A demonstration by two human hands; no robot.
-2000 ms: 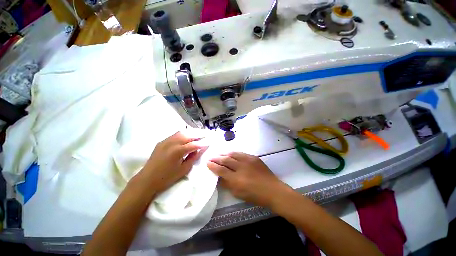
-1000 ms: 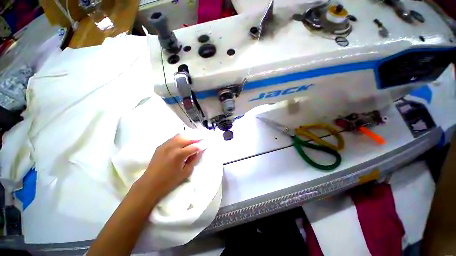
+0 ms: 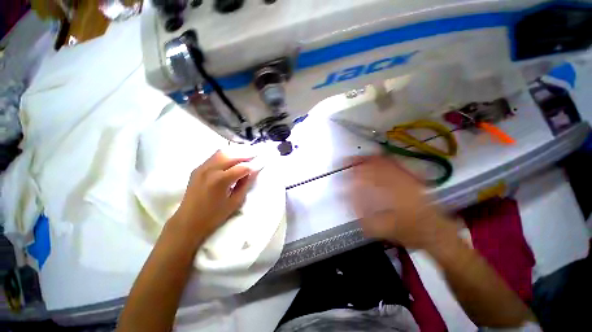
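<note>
White fabric [image 3: 91,162] lies spread left of the needle, with a rounded part hanging over the table's front edge. My left hand [image 3: 219,188] grips the fabric edge between thumb and fingers, just left of the brightly lit presser foot [image 3: 280,130] of the sewing machine [image 3: 389,58]. Glare hides the exact contact at the needle. My right hand [image 3: 389,198] is motion-blurred over the machine bed, beside the scissors [image 3: 422,133] with yellow and green handles. Its fingers cannot be made out, nor whether it touches the scissors.
An orange-handled tool [image 3: 496,133] lies right of the scissors, beside small metal parts. A measuring tape strip [image 3: 318,246] runs along the front table edge. Maroon cloth [image 3: 503,240] and white pieces lie below the edge at the right. Blue patches show at both sides.
My right hand left the fabric, was out of view one second ago, and is now back over the bed near the scissors. My left hand stays on the fabric. The camera view has shifted closer.
</note>
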